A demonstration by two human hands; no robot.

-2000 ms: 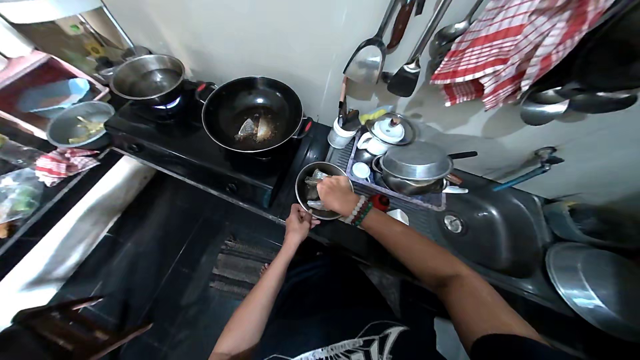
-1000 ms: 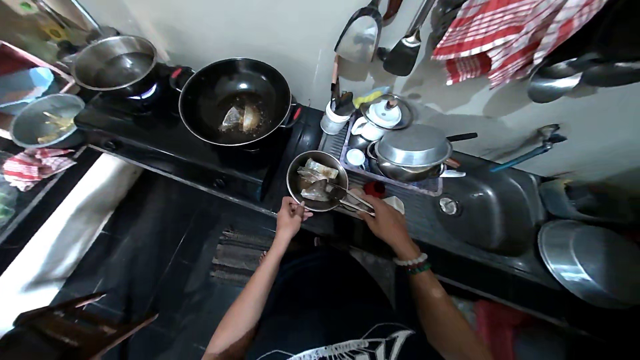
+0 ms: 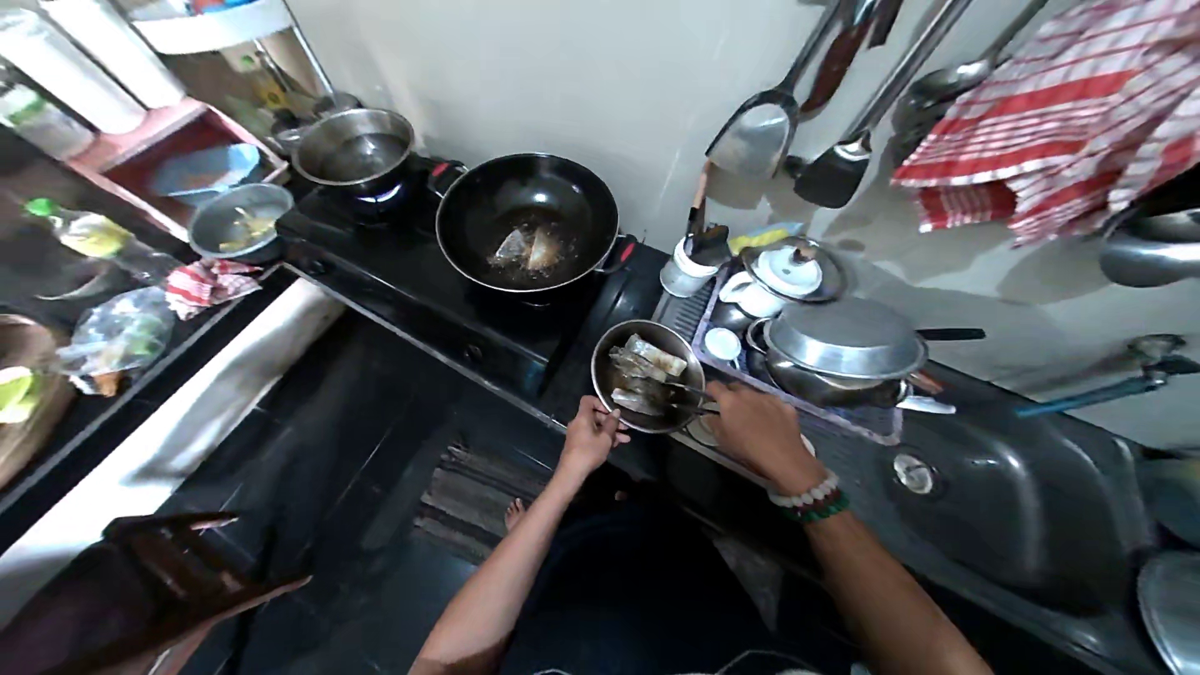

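A round metal bowl point(image 3: 647, 377) stands at the counter's front edge with several pale pieces of fish point(image 3: 655, 355) inside. My left hand point(image 3: 593, 437) grips its near left rim. From the right, my right hand point(image 3: 757, 433) is closed on metal tongs point(image 3: 692, 397), whose tips reach among the pieces; whether they pinch one cannot be told. Up and left of the bowl, a black wok point(image 3: 528, 222) on the stove holds two pieces point(image 3: 541, 250) in a little oil.
A metal pot point(image 3: 353, 150) sits over a lit burner at the left. Right of the bowl are a dish rack with a lidded pan point(image 3: 846, 339) and a sink point(image 3: 1022, 516). Spatulas point(image 3: 756, 134) and a checked cloth point(image 3: 1059, 112) hang on the wall. A wooden chair point(image 3: 187, 572) stands lower left.
Two seconds ago my right hand was inside the bowl; one second ago it was right of it with the tongs. The tongs' tips remain in the bowl. My left hand stays at the rim.
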